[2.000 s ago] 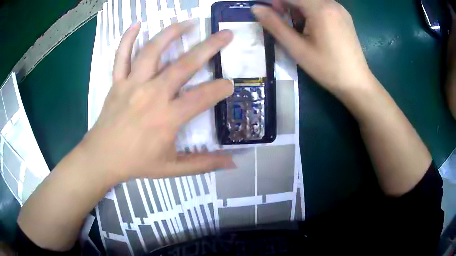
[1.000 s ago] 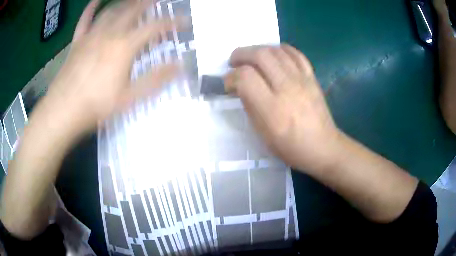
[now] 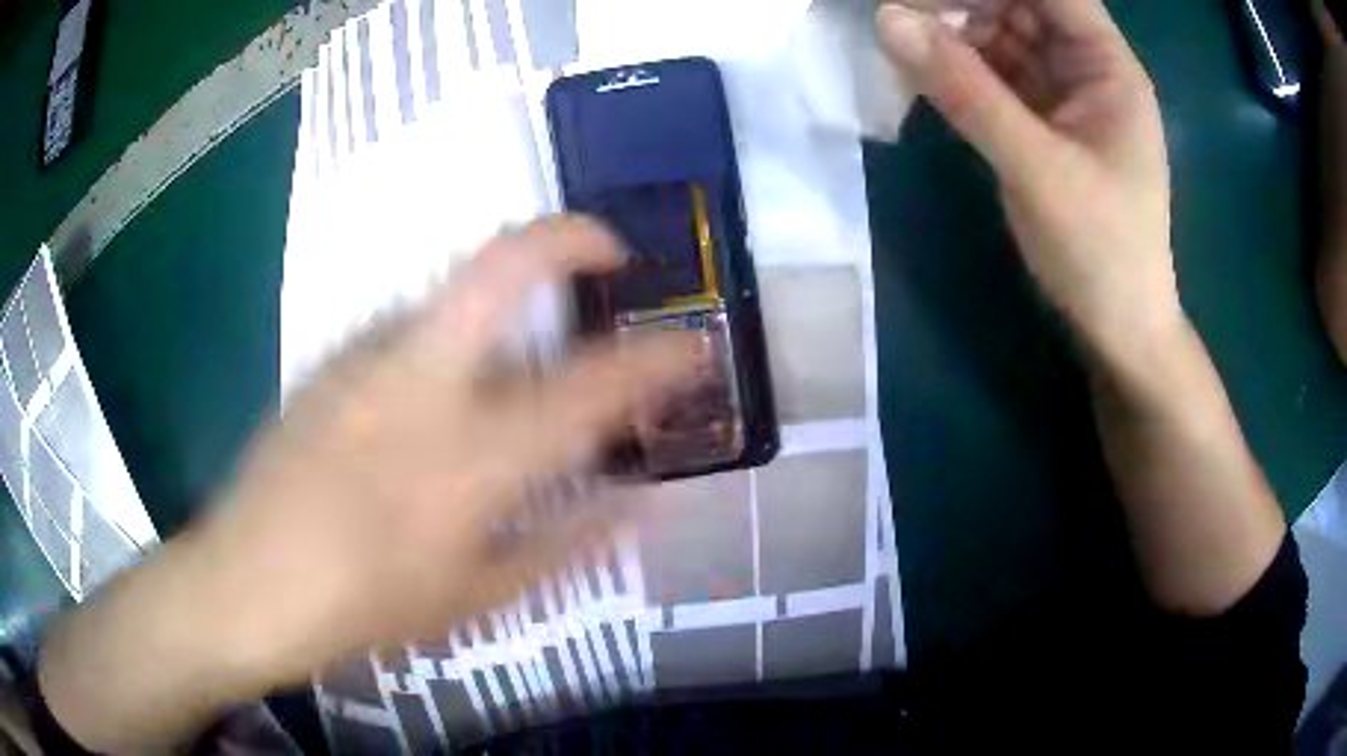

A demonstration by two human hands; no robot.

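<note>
A part-built phone (image 3: 643, 141) lies face up, slightly tilted, on a stack of liner sheets (image 3: 702, 643). Its dark upper recess is bare, with a yellow flex cable (image 3: 703, 244) along the right side. A silvery circuit board (image 3: 709, 392) fills its lower half, partly covered by my left hand. My left hand (image 3: 399, 443) is blurred over the phone's lower left; its fingers look spread, but whether they grip the phone is unclear. My right hand (image 3: 1034, 133), at upper right, pinches a thin, pale greyish sticker (image 3: 872, 74) by its corner, clear of the phone.
More liner sheets (image 3: 67, 443) lie at far left on the green surface (image 3: 975, 488). A pale curved strip (image 3: 177, 148) crosses the upper left. Small dark slabs show at upper left (image 3: 65, 89) and upper right (image 3: 1263, 52). Part of another person's arm (image 3: 1330, 192) is at the right edge.
One second ago no phone lay on the stack; now one lies there with a bare recess. My right hand has moved up and right from the sheets with a piece. My left hand has moved down over the phone.
</note>
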